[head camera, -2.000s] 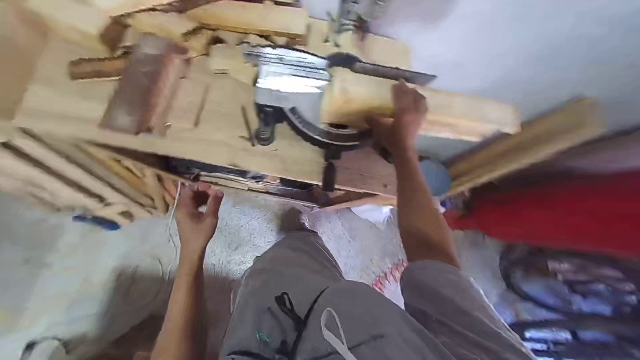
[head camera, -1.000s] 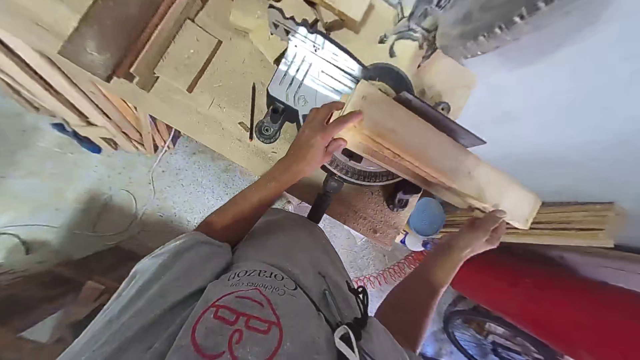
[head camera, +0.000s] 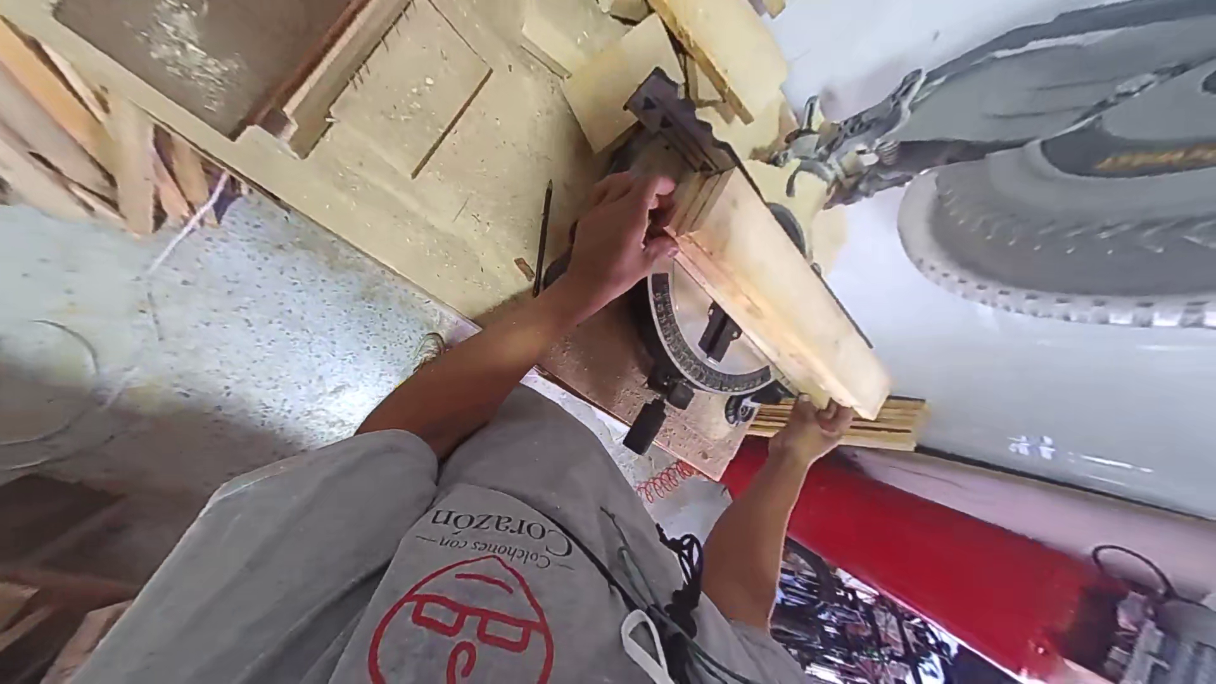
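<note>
A stack of wooden boards (head camera: 779, 285) lies across the base of a miter saw (head camera: 708, 366). Its near-left end is in my left hand (head camera: 622, 228), fingers over the end grain and thumb along the side. My right hand (head camera: 815, 427) grips the far-right end from below. The curved angle scale of the saw base shows under the boards, with its black handle (head camera: 646, 426) sticking out toward me. A dark pencil-like stick (head camera: 543, 237) lies on the bench just left of my left hand.
The wooden workbench (head camera: 380, 228) carries a brown board (head camera: 209, 57) and offcuts (head camera: 622, 81). More wood strips (head camera: 883, 423) lie beyond my right hand. A red cylindrical tank (head camera: 931, 551) stands at the lower right. A motorcycle wheel (head camera: 1045, 228) is at the upper right.
Two seconds ago my left hand was empty, away from the boards; one second ago it was on them. My right hand has moved from the saw to their outer end. The view has shifted strongly.
</note>
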